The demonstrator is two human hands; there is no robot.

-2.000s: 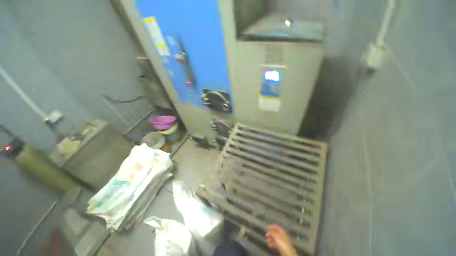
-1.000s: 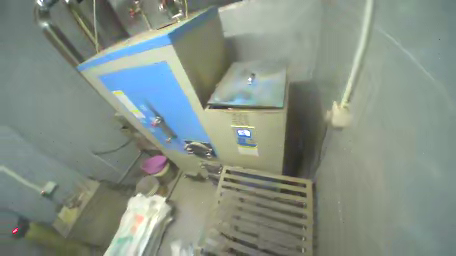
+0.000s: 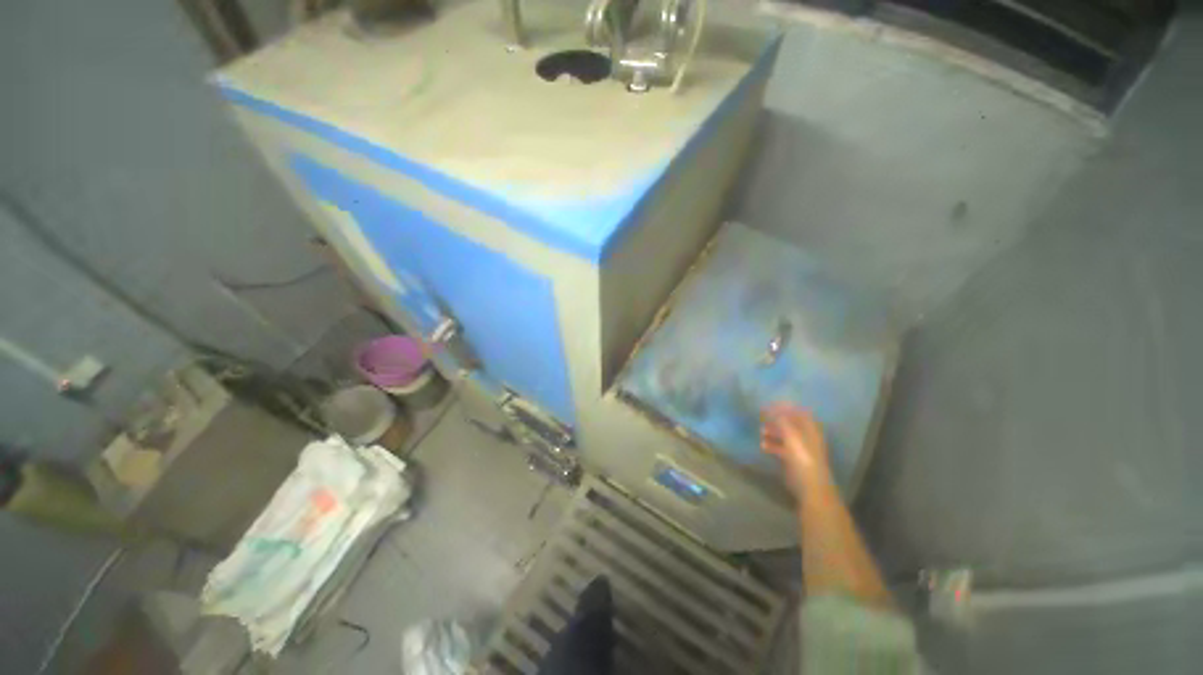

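The blue-grey hopper lid (image 3: pixel 719 350) lies closed on top of the feed hopper (image 3: pixel 712 491), beside the boiler cabinet. Its small metal handle (image 3: pixel 777 343) stands up near the middle. My right hand (image 3: pixel 792 433) reaches in from the lower right and is over the lid's front part, just short of the handle. Its fingers look partly curled but are blurred; I see nothing held, and cannot tell if they touch the lid. My left hand is not in view.
The boiler cabinet (image 3: pixel 435 119) rises on the left, with pipework (image 3: pixel 643 56) on top. The slatted step stand (image 3: pixel 660 580) is below, with my dark-clad leg or foot over it. Folded white sacks (image 3: pixel 297 547), a pink basin (image 3: pixel 393 359) and a white sack (image 3: pixel 435 646) are on the left.
The view has moved closer to the hopper and looks down on its lid from above. My right hand, out of view one second ago, is now over the lid. The lid remains closed.
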